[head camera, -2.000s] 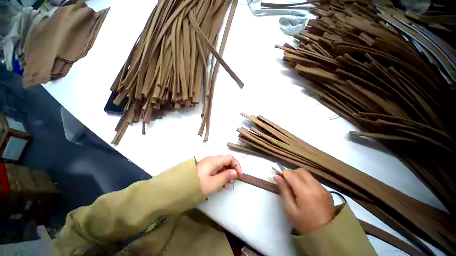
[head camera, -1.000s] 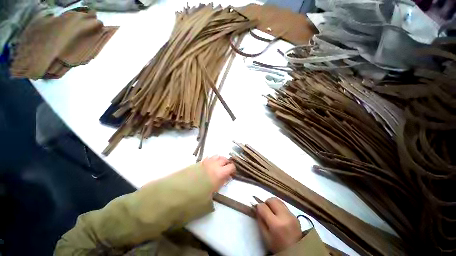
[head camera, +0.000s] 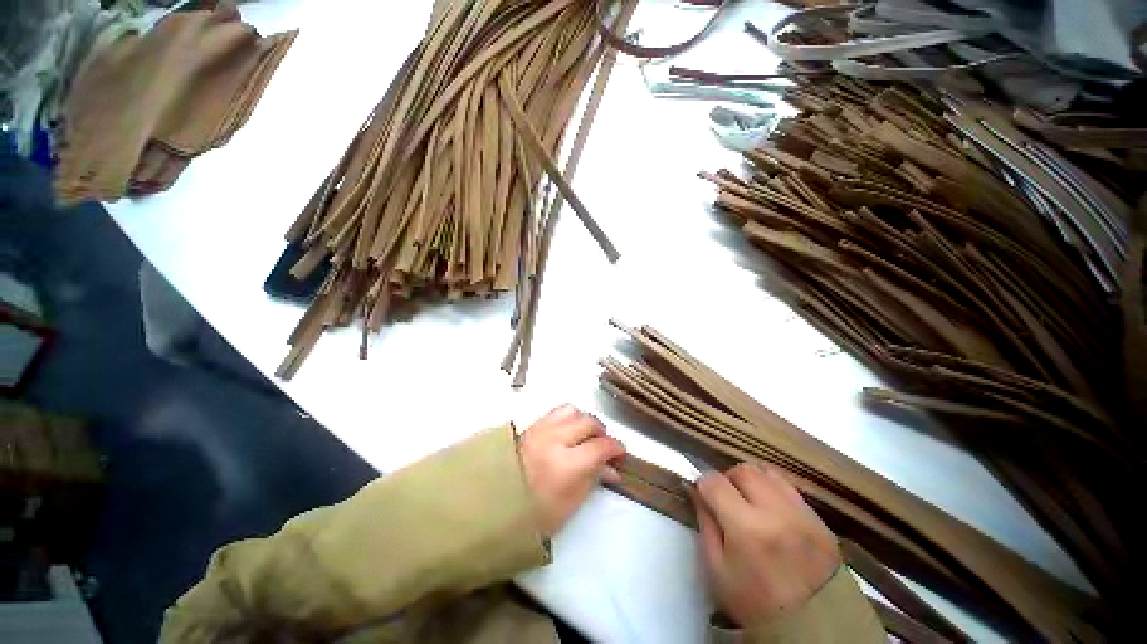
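Observation:
My left hand [head camera: 570, 466] pinches the end of a flat brown strap [head camera: 654, 486] near the table's front edge. The strap runs right into my right hand [head camera: 765, 541], whose fingers close on it. A second strap edge seems to lie along it. A small metal tip [head camera: 693, 463] shows faintly at my right fingertips; the rest of the tool is hidden. The near strap bundle [head camera: 805, 453] lies just beyond my right hand, its ends pointing up and left.
The white table [head camera: 679, 289] holds a fanned strap bundle [head camera: 440, 176] over a dark flat object [head camera: 297, 272], a large strap heap [head camera: 931, 239] at right, grey straps [head camera: 881, 38] behind it, and leather pieces [head camera: 164, 94] at far left.
Since one second ago, my left hand has come from the near bundle's ends to the strap end by my right hand. The view has also shifted.

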